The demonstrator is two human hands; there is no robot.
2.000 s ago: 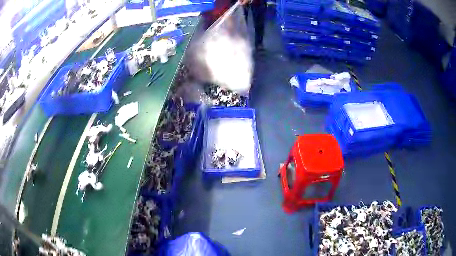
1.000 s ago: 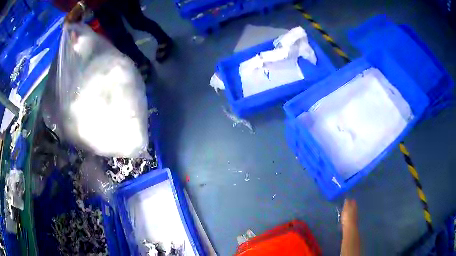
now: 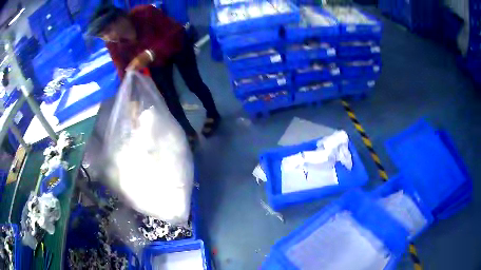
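Neither of my hands is in view. A blue crate with a flat white liner lies nearest in front of me, tilted and cut off by the bottom edge. Its far side overlaps another blue crate with a pale liner. Whether a hand holds the near crate below the picture cannot be seen.
A person at the upper left holds a large cloudy plastic bag beside the green bench. Stacked blue crates stand behind. An open blue crate with crumpled white sheet lies on the floor.
The view has swung and risen. The near lined crate has come off the pile towards me, uncovering a crate behind. The hand at the bottom one second ago is out of view, as is the red stool.
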